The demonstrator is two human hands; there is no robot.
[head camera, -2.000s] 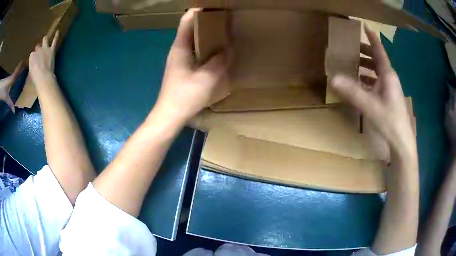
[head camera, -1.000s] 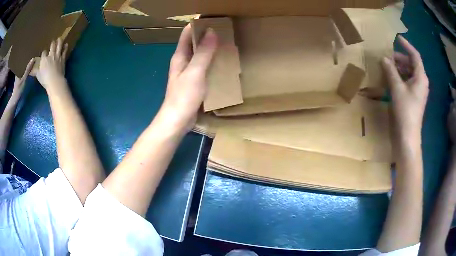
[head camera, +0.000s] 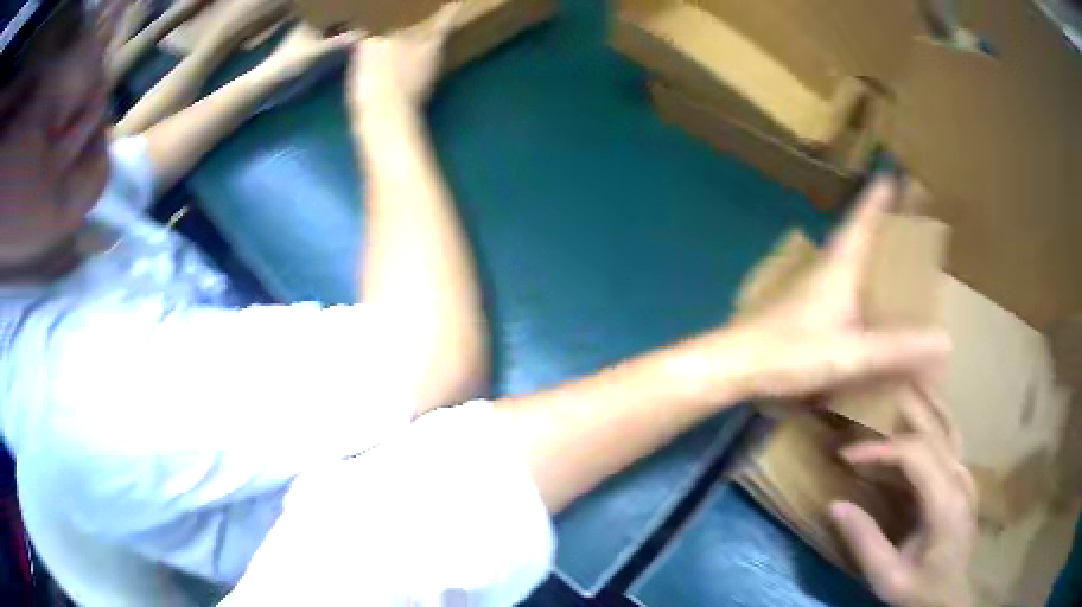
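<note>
The tan cardboard box being folded (head camera: 1003,356) is at the right, blurred, with its large lid panel (head camera: 991,154) raised behind it. My left hand (head camera: 819,338) is at its near left end, fingers spread around a raised end panel (head camera: 904,273); blur hides the exact contact. My right hand (head camera: 920,504) is just below it, fingers curled and apart, with no cardboard visible between them. A stack of flat blanks (head camera: 789,474) lies under the box, partly hidden by my hands.
Open boxes (head camera: 736,71) are stacked at the top right on the green tabletop (head camera: 570,225). A person in a pale top (head camera: 214,415) sits close at the left, their hands on another box (head camera: 498,30). A dark gap (head camera: 676,510) splits the tabletops.
The view has swung left, so the box and both my hands show farther right. My right hand has moved from the box's far right side to near my left hand.
</note>
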